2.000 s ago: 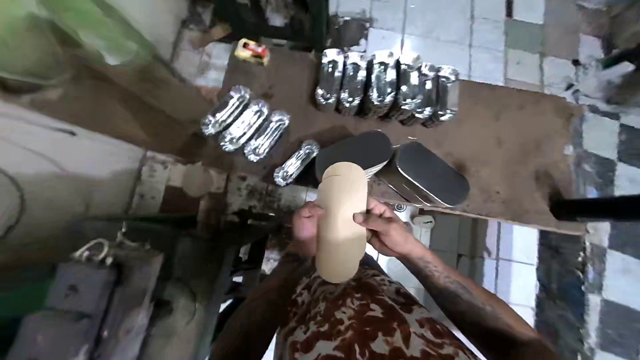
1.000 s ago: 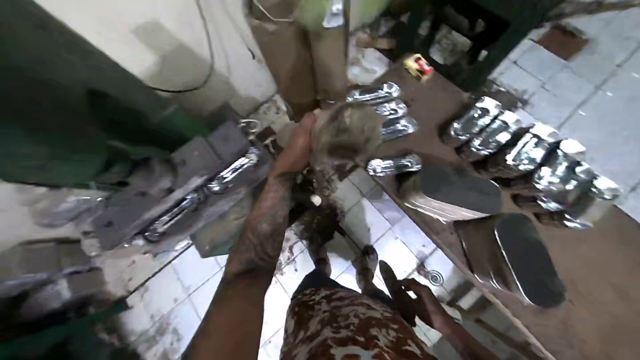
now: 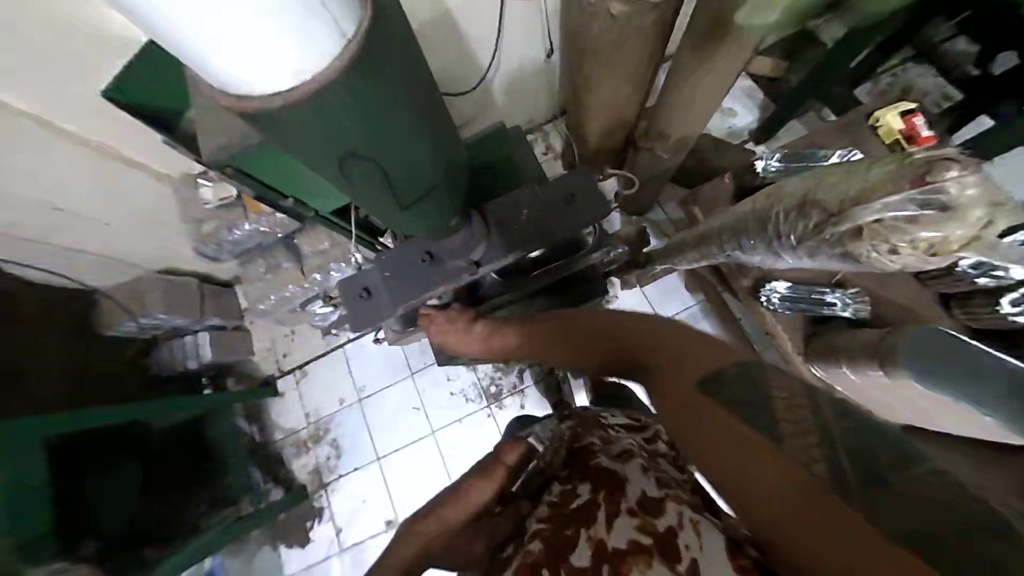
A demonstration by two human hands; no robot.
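My right hand reaches across from the lower right, its fingers at the front edge of a dark metal press block below a large green cylinder. Whether those fingers grip anything is hidden. Low in the view, my left hand is beside the patterned cloth over my lap; its fingers are partly hidden and blurred. To the right, a brown bench bears shiny silver oblong pieces and a stack of dark-topped, round-ended pieces.
A long plastic-wrapped roll extends above the bench. A yellow and red pack is at the upper right. Brown pipes stand behind the press. Wrapped bundles and a green metal frame are at left, beside the tiled floor.
The view has swung left toward the press. My right hand has moved from near my lap to the press block. My left hand, stretched forward a second ago, is back near my lap.
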